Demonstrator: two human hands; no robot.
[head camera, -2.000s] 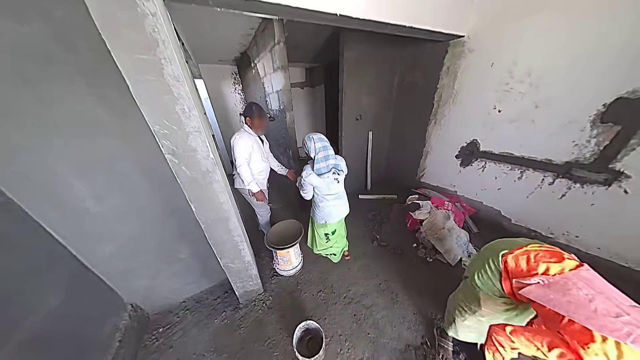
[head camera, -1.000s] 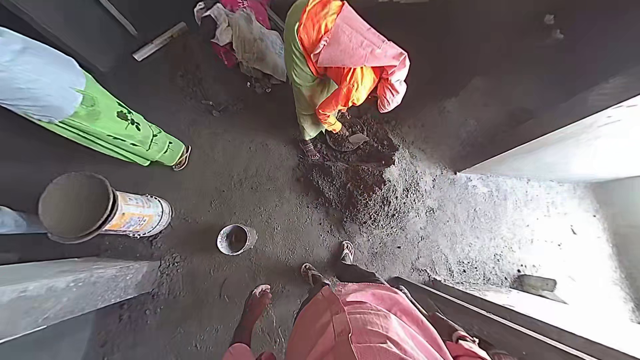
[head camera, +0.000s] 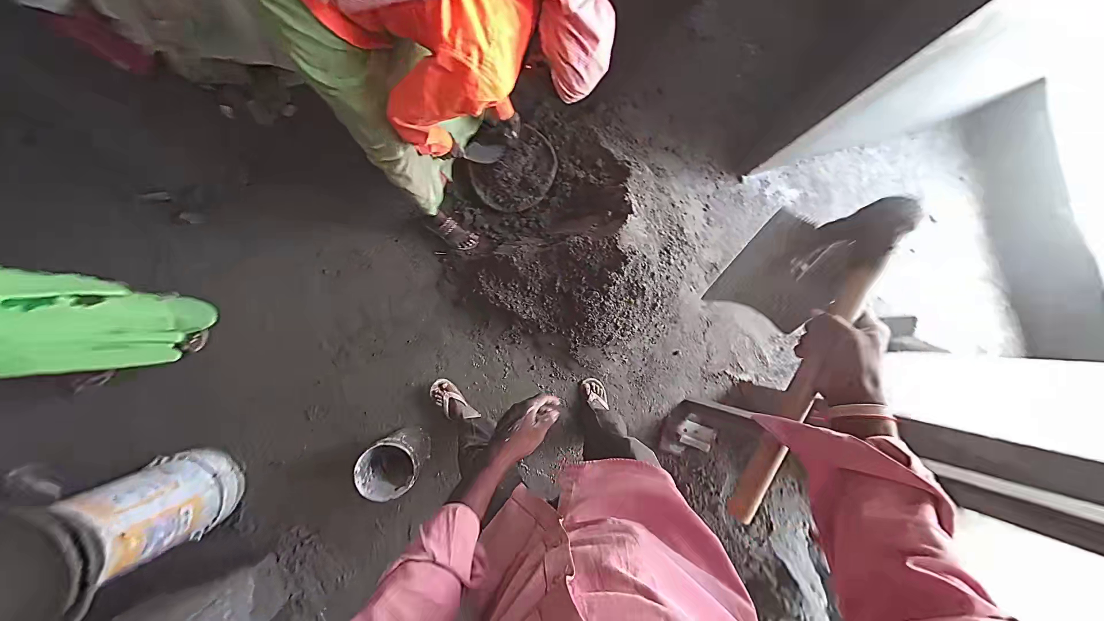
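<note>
My right hand (head camera: 841, 358) grips the wooden handle (head camera: 763, 474) of a hoe with a broad flat metal blade (head camera: 768, 267). The tool is raised at the right and its head is blurred. Low in front of my body is my left hand (head camera: 530, 427), its fingers partly curled, with no tool in it. Ahead of my feet lies a heap of dark sand or mortar mix (head camera: 578, 276). At its far side a co-worker in orange and green clothing (head camera: 457, 69) bends over a round pan (head camera: 515, 172) of the mix, hands at its rim.
A small bucket (head camera: 388, 466) lies or leans left of my feet. A larger, stained bucket (head camera: 159, 517) is at the lower left. Another person's green garment (head camera: 95, 323) shows at the left edge. A wall edge (head camera: 862, 95) juts in at the upper right.
My right hand now holds the raised hoe; one second ago no hoe showed in it. My left hand has moved in front of my body. The view has turned from the room down to the floor.
</note>
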